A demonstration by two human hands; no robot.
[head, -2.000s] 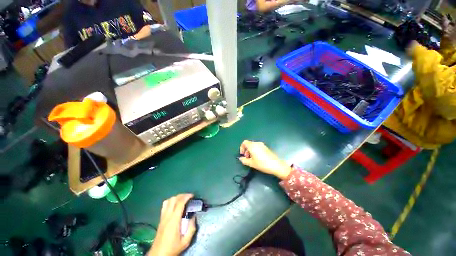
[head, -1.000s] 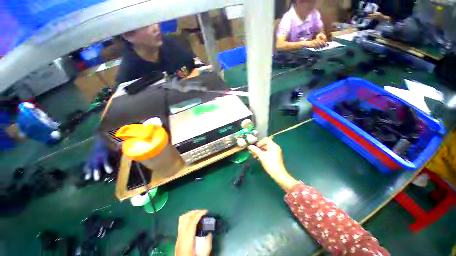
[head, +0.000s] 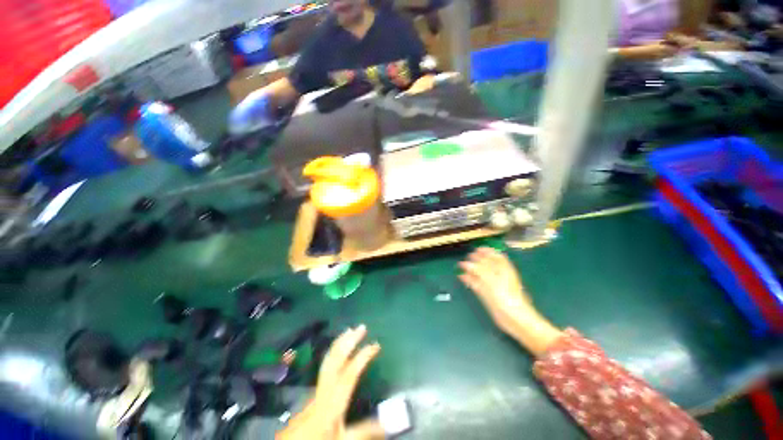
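A small white block (head: 395, 416), apparently the test socket, lies on the green bench beside the thumb of my left hand (head: 336, 395). My left hand has its fingers apart and looks empty; the frame cuts it off below. My right hand (head: 498, 284) is over the bench in front of the bench tester (head: 459, 182), below its knobs, and is blurred. I cannot tell whether it holds anything. Black adapters and cords (head: 206, 322) lie in a blurred pile left of my left hand.
An orange-lidded bottle (head: 345, 193) stands on the wooden instrument shelf (head: 386, 253). A white post (head: 577, 112) rises right of the tester. A blue basket (head: 700, 202) holds black adapters at right. A person in a dark shirt (head: 361, 53) is across the bench.
The view has turned left. The black adapter is gone from beside my left hand, whose fingers have opened. My right hand has moved off the tester's knobs, down to the bench.
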